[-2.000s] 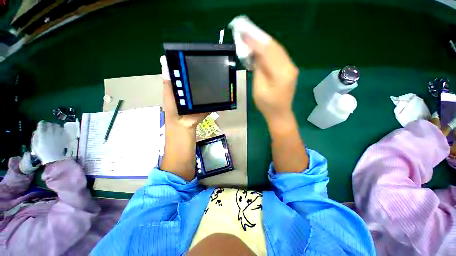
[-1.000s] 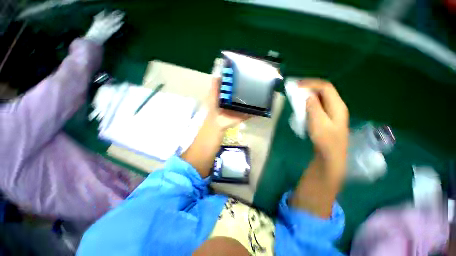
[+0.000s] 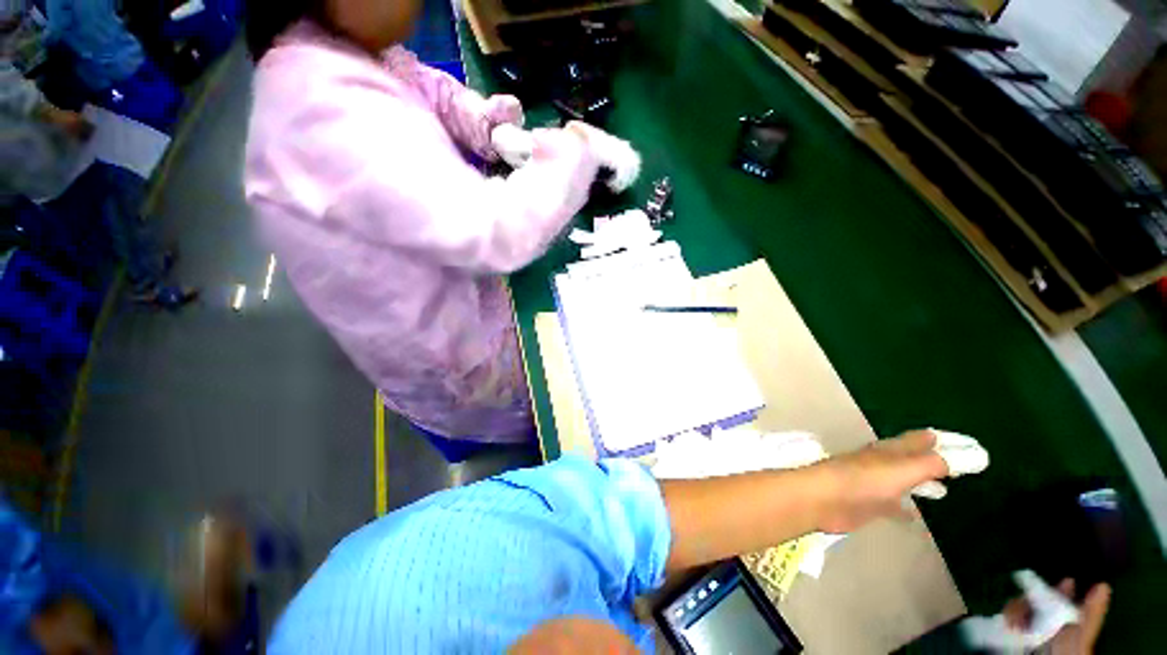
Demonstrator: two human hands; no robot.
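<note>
My left hand (image 3: 883, 480) reaches right over the cardboard's edge, with white finger cots on its tips and no unit visible in it. A dark display unit (image 3: 1098, 502) shows dimly on the green surface beyond its fingertips; whether they touch is unclear. My right hand (image 3: 1085, 624) is cut off at the lower right corner, with the white wiping cloth (image 3: 1049, 612) in its fingers. Another display unit (image 3: 727, 624) lies face up on the cardboard (image 3: 883, 569), cut off by the bottom edge. A yellow label sheet (image 3: 781, 566) lies beside it.
A record sheet (image 3: 653, 339) with a dark green pen (image 3: 691, 308) lies on the cardboard. A white-gloved neighbour in a pink smock (image 3: 384, 205) sits at the left. A black unit (image 3: 762, 143) lies farther up the green surface. Black trays (image 3: 947, 166) are stacked beyond the rail.
The view has swung left. The display unit formerly held up in my left hand is no longer raised there. My right hand and cloth are now at the lower right corner.
</note>
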